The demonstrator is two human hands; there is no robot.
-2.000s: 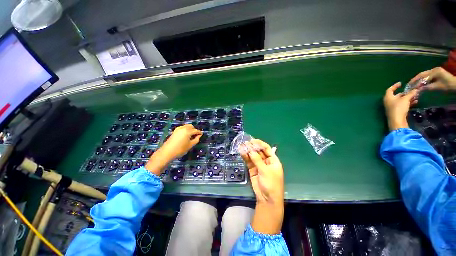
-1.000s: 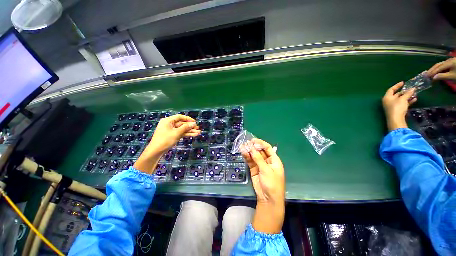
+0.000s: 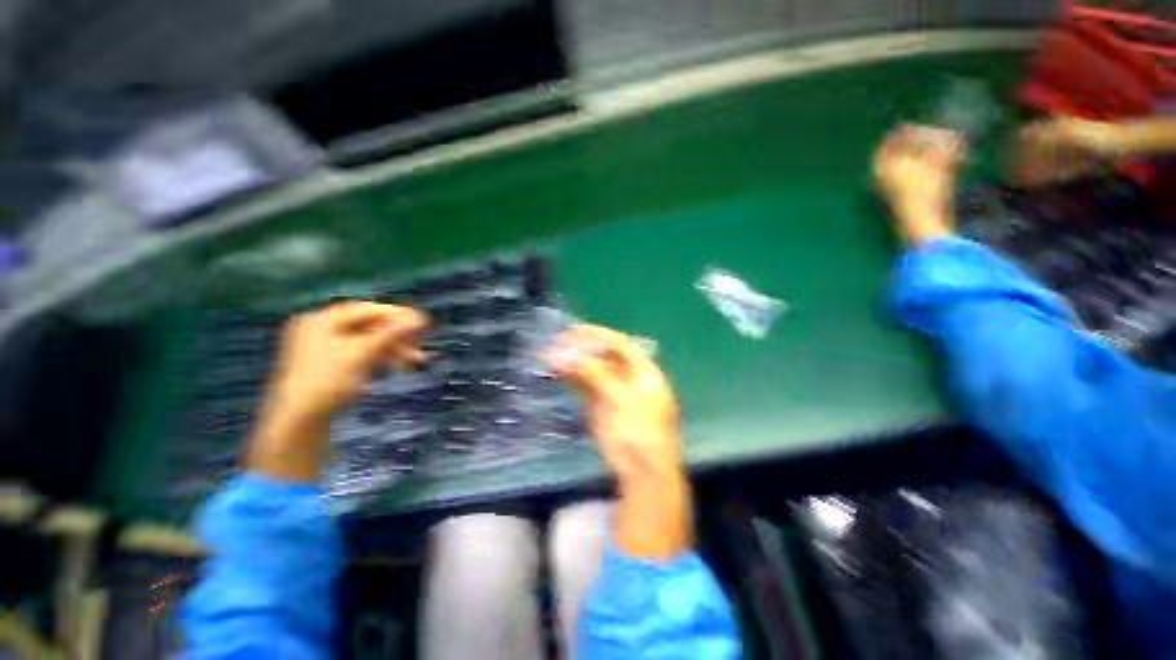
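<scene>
The frame is blurred. Clear trays of black components lie on the green bench in front of me. My left hand is above the left part of the trays, thumb and fingertips close together; whether a small part is between them cannot be told. My right hand is over the trays' right edge, its fingers closed on a small clear bag, which sticks out to the left of the fingertips.
A silvery bag of parts lies right of the trays. A flat clear bag is at the back left. At right are a coworker's hands, a blue sleeve, more black components and a red tray stack. Crumpled plastic is below the bench.
The view has turned to the right and blurred, so the bench things appear further left and the red stack shows. My right hand still holds the bag. The monitor is nearly out of view.
</scene>
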